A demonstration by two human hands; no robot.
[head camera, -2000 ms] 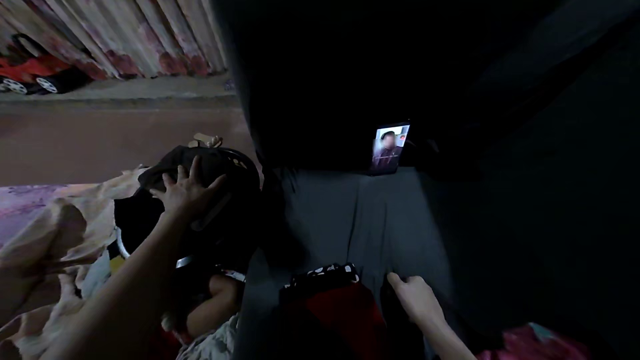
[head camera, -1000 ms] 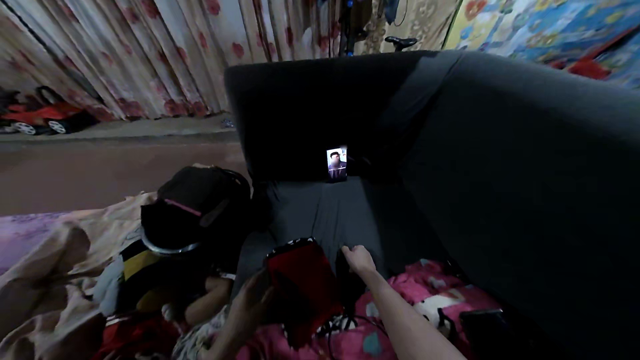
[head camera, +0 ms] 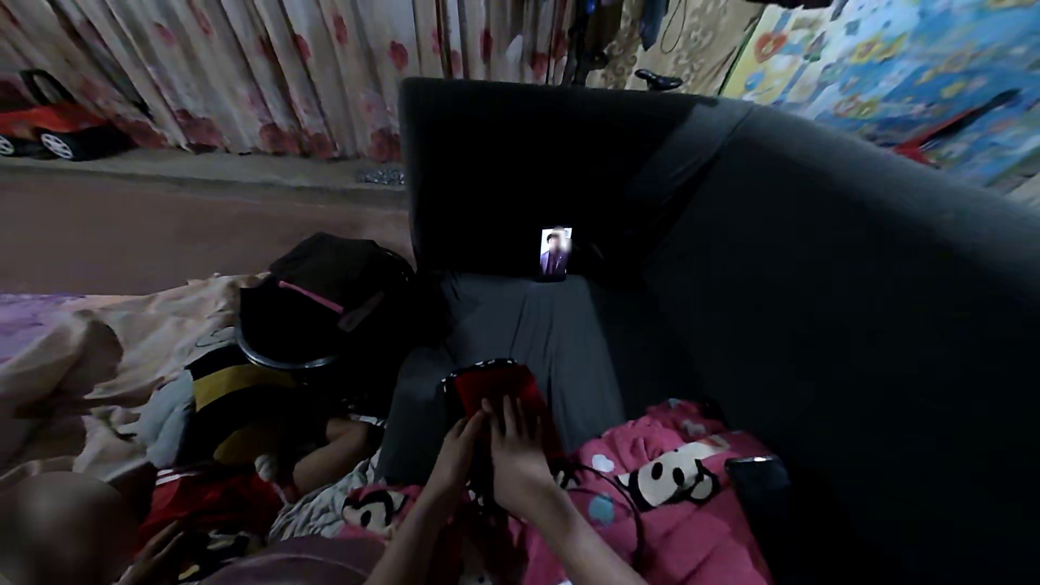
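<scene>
A red cloth piece with a black-and-white patterned edge (head camera: 502, 380) lies on the grey sofa seat, near its front. My left hand (head camera: 459, 451) rests at its left side with the fingers stretched. My right hand (head camera: 516, 455) lies flat on the red cloth, close beside the left one. Neither hand is seen to grip anything. Beyond them a lit phone (head camera: 556, 252) stands upright against the dark sofa arm. A pink panda-print blanket (head camera: 650, 504) spreads beneath and to the right of my hands.
A dark backpack (head camera: 333, 284) stands left of the seat. Another person in red clothing (head camera: 211, 500) lies at the lower left, beside a striped plush toy (head camera: 244, 390). A second dark phone (head camera: 757, 479) sits at the blanket's right. The sofa back (head camera: 837, 284) rises on the right.
My left hand has moved from the backpack to the red cloth. My right hand, earlier to the right of the cloth, is now on it. The view has shifted.
</scene>
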